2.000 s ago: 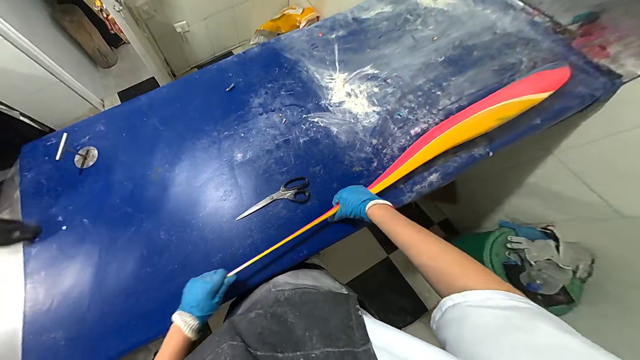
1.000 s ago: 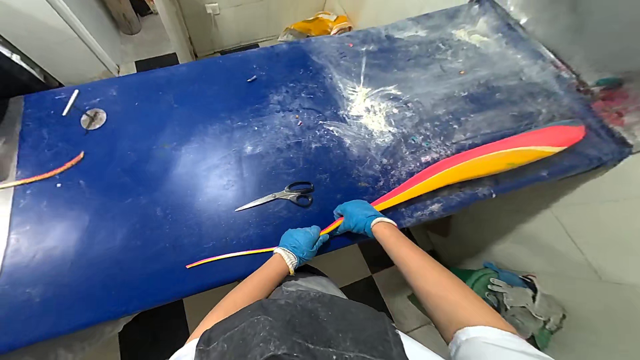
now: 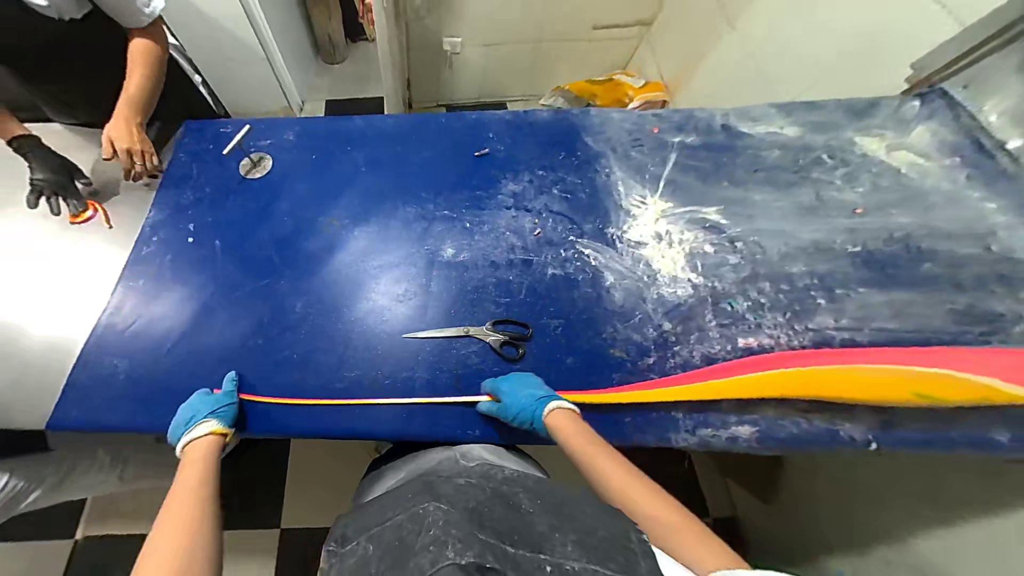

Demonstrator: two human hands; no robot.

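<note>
A long striped strip of soft, candy-like material in pink, yellow and white (image 3: 880, 380) lies along the near edge of the blue-covered table (image 3: 320, 240). It is wide at the right and tapers to a thin cord at the left. My left hand (image 3: 206, 410), in a blue glove, grips the thin left end. Farther right, my right hand (image 3: 518, 400), also gloved in blue, closes around the cord where it begins to widen. Black-handled scissors (image 3: 484, 334) lie just beyond my right hand, blades pointing left and slightly apart.
At the upper left, a co-worker's black-gloved hand (image 3: 52, 174) touches a small striped curled piece (image 3: 92, 214) on a pale surface; their bare hand (image 3: 130, 148) is beside it. A round metal disc (image 3: 256, 165) and white stick (image 3: 237, 139) lie far left. White powder (image 3: 660, 236) marks the table.
My hands were close together one second ago; now my left hand is far to the left along the cord. The co-worker's hands have come into view. The striped piece at the far left has left the blue table.
</note>
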